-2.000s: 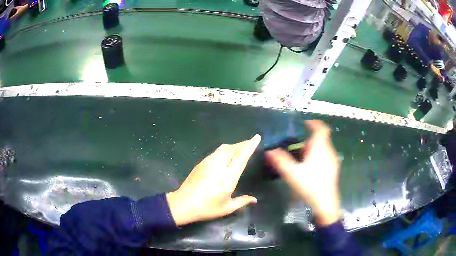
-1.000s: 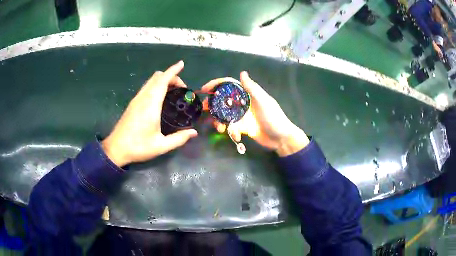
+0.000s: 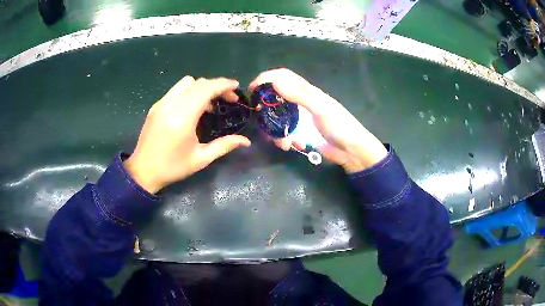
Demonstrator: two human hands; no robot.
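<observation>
My left hand [image 3: 179,128] holds the black plastic housing [image 3: 222,122], its open ribbed side facing up, fingers over its top edge and thumb at its lower side. My right hand [image 3: 325,122] holds the round top assembly [image 3: 275,112] just to the right of it, with the dark circuit board facing me. Red lead wires [image 3: 252,109] run between the two parts, which are apart by a small gap. A white lead with a round end piece [image 3: 314,158] dangles below my right fingers. The green disc is not visible, perhaps behind my left fingers.
A pale metal rail [image 3: 197,25] crosses beyond the dark green bench. A black cylindrical unit [image 3: 52,11] stands on the belt at far left; several dark units are at far right. A small dark block [image 3: 308,225] lies near the bench's front edge. A blue stool [image 3: 503,226] is at right.
My hands first came together over the bench, then held housing and top assembly apart. Since then the assembly has tilted, the white lead has swung right, and my left fingers cover more of the housing.
</observation>
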